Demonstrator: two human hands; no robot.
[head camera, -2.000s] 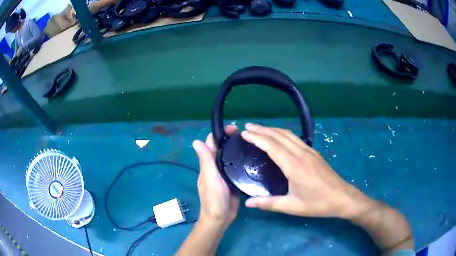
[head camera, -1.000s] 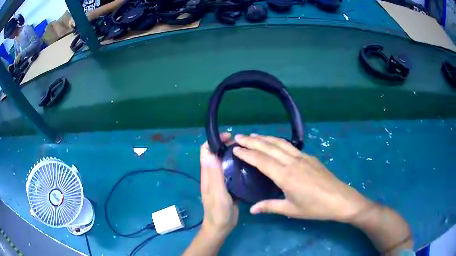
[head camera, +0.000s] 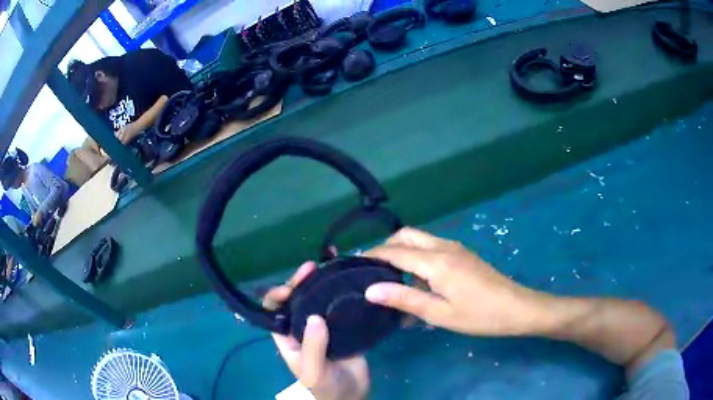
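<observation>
A black over-ear headphone (head camera: 281, 148) is held above the bench, its padded band arching up and to the left. My left hand (head camera: 317, 355) grips the near ear cup (head camera: 344, 308) from below and the left, thumb on its face. The cup's outward face looks matte black. My right hand (head camera: 461, 289) holds the cup's upper right edge, thumb on its face and fingers behind. The other cup end (head camera: 363, 226) shows as a dark open ring behind my right fingers. The inside of the near cup is hidden.
A white fan (head camera: 134, 379) and part of a white adapter (head camera: 295, 392) are at the bottom edge. Single headphones (head camera: 551, 76) lie on the green ledge (head camera: 438, 117). Piled headphones (head camera: 313, 58) lie behind it. Two people are at the left, beyond a green post (head camera: 94, 129).
The headphone has moved left and turned, so a matte face replaces the shiny disc. Both hands have changed their hold on the cup. The view has tilted and shifted.
</observation>
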